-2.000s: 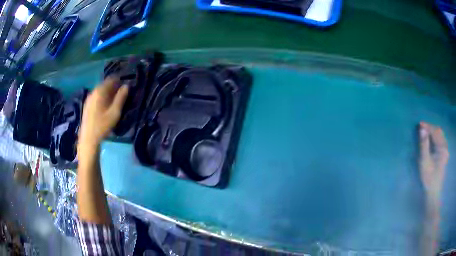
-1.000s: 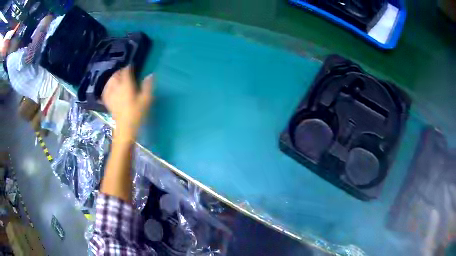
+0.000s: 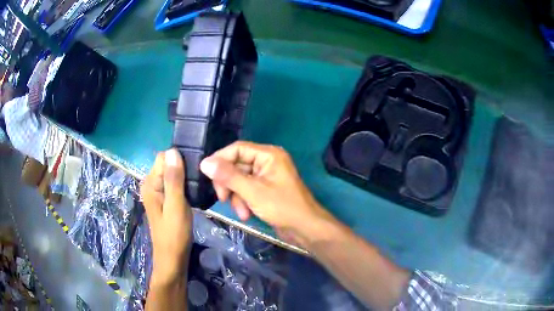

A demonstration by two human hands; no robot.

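Note:
A black moulded tray piece with ridged edges [image 3: 197, 91], perhaps several nested trays, is held upright on its side above the bench. My left hand [image 3: 167, 200] grips its lower end from the left. My right hand [image 3: 261, 188] is at its lower right, thumb and fingertips against the edge. Its inner face is turned away and mostly hidden. A black blister tray [image 3: 404, 133] lies flat to the right, with an arched groove and two round wells.
A black block [image 3: 79, 88] lies at the bench's left end. A dark flat translucent sheet or bag [image 3: 516, 194] lies at right. Blue-rimmed line trays [image 3: 419, 29] stand on the green surface behind. Clear plastic bags [image 3: 103, 206] hang below the bench edge. Another person's sleeve shows far left.
The black piece at the left, under my left hand, has been lifted and turned on its side. My right hand has come in and touches it. The camera view has shifted slightly.

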